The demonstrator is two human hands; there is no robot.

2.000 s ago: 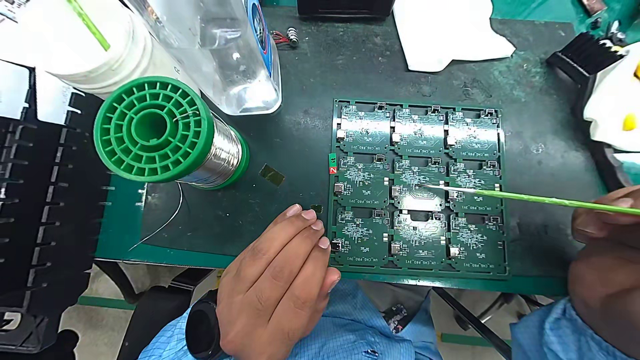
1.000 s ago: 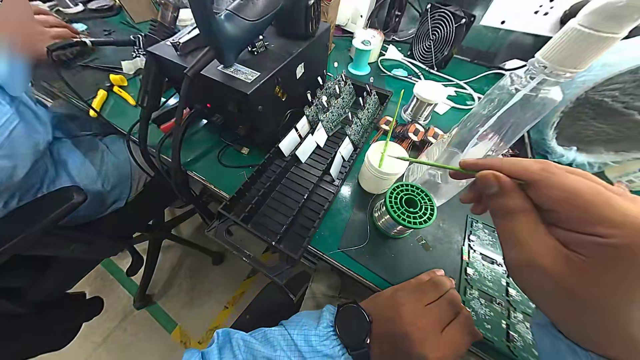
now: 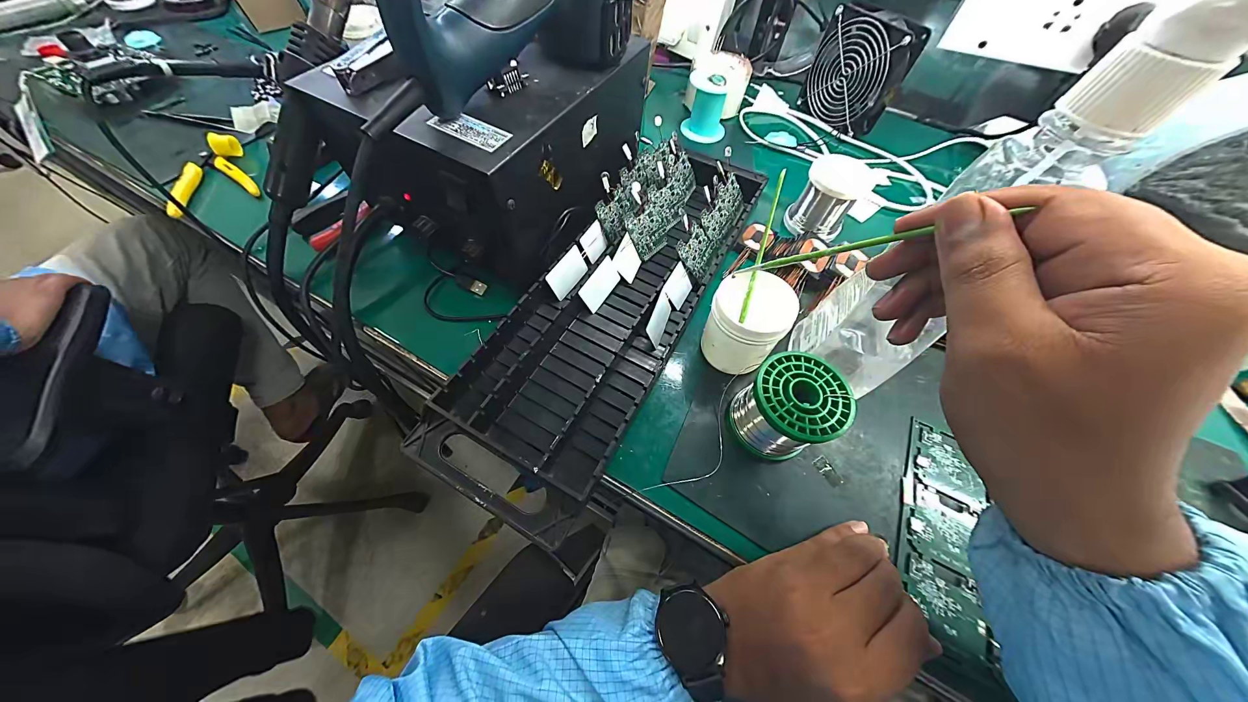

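Note:
My right hand (image 3: 1082,361) pinches a thin green stick (image 3: 858,244) between thumb and fingers, its far end over a white tub (image 3: 749,322). A second green stick (image 3: 763,244) leans in the tub. My left hand (image 3: 824,619), with a watch on the wrist, rests at the left edge of a green circuit board panel (image 3: 941,546); whether its fingers grip the panel is hidden. Between the tub and my left hand stands a green-flanged spool of solder wire (image 3: 792,405). Behind my right hand a clear plastic bottle (image 3: 1014,156) lies tilted, partly hidden.
Left of the tub, a black slotted rack (image 3: 546,390) holds upright circuit boards (image 3: 648,200) and white pieces. Beyond it stand a black box unit (image 3: 478,136) with cables, a fan (image 3: 863,68) and another wire spool (image 3: 829,190). Yellow-handled pliers (image 3: 210,175) lie farther left, near a seated person (image 3: 39,302).
The view has swung far to the left. My right hand has moved with the green stick from over the board panel to the white tub. My left hand stays by the panel's left edge.

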